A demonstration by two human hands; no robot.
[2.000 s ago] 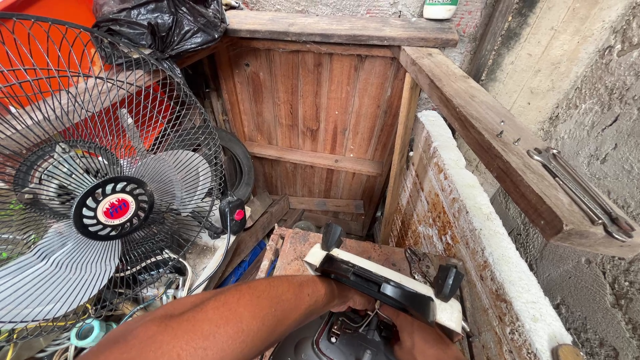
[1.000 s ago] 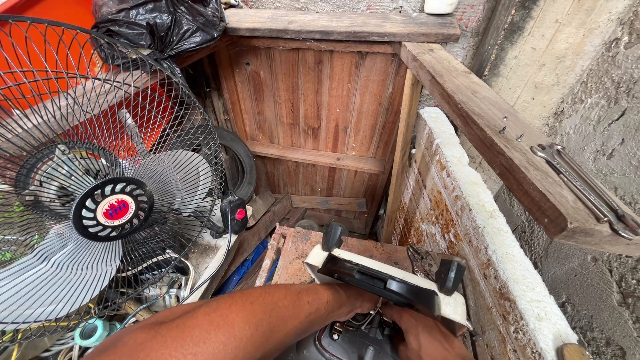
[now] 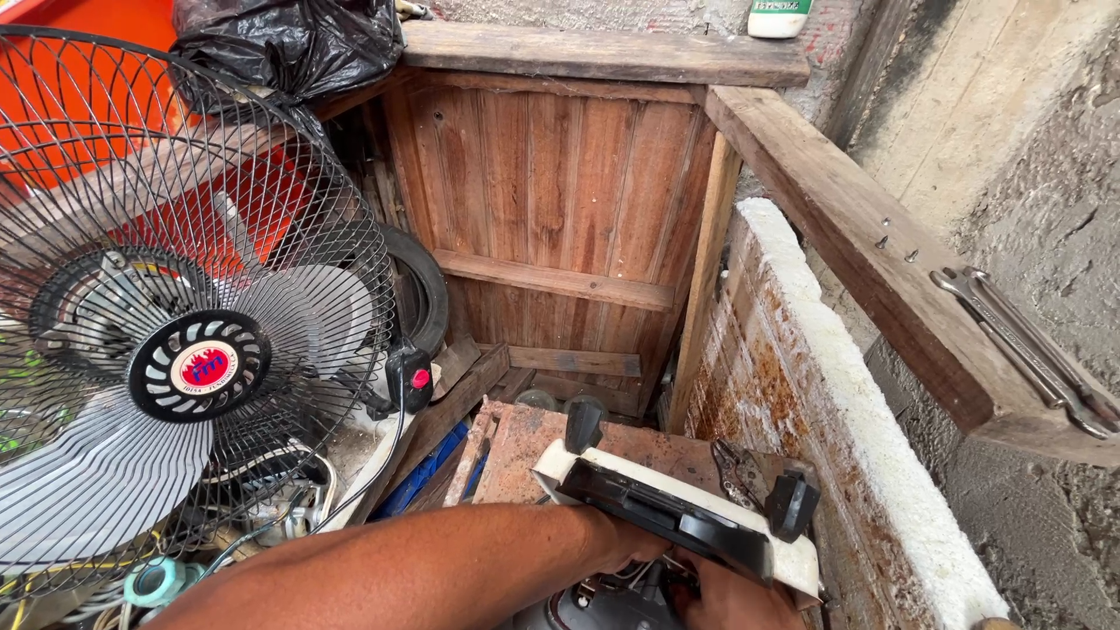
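Note:
A white and black plastic housing with two black knobs (image 3: pixel 674 516) stands tilted at the bottom, right of centre. Beneath it lies a dark grey rounded casing (image 3: pixel 604 604) with thin wires and small parts. My left hand (image 3: pixel 634 544) reaches in from the left, its fingers mostly hidden under the housing's lower edge beside the wires. At the right of the casing is my right hand (image 3: pixel 735 595), close to the same wires, its fingertips partly hidden. Whether either hand grips a wire cannot be made out. Locking pliers (image 3: pixel 735 477) appear to lie behind the housing.
A wire-caged fan (image 3: pixel 199 366) fills the left side. Two wrenches (image 3: pixel 1032 350) and several screws lie on the wooden beam (image 3: pixel 840 210) at right. Below it leans a white foam slab (image 3: pixel 822 350). A black plastic bag (image 3: pixel 289 44), a tyre (image 3: pixel 420 289) and a switch box (image 3: pixel 409 376) are farther back.
Both hands stay at the wires under the housing, with only small shifts of the fingers and forearm. The fan and wrenches have not moved.

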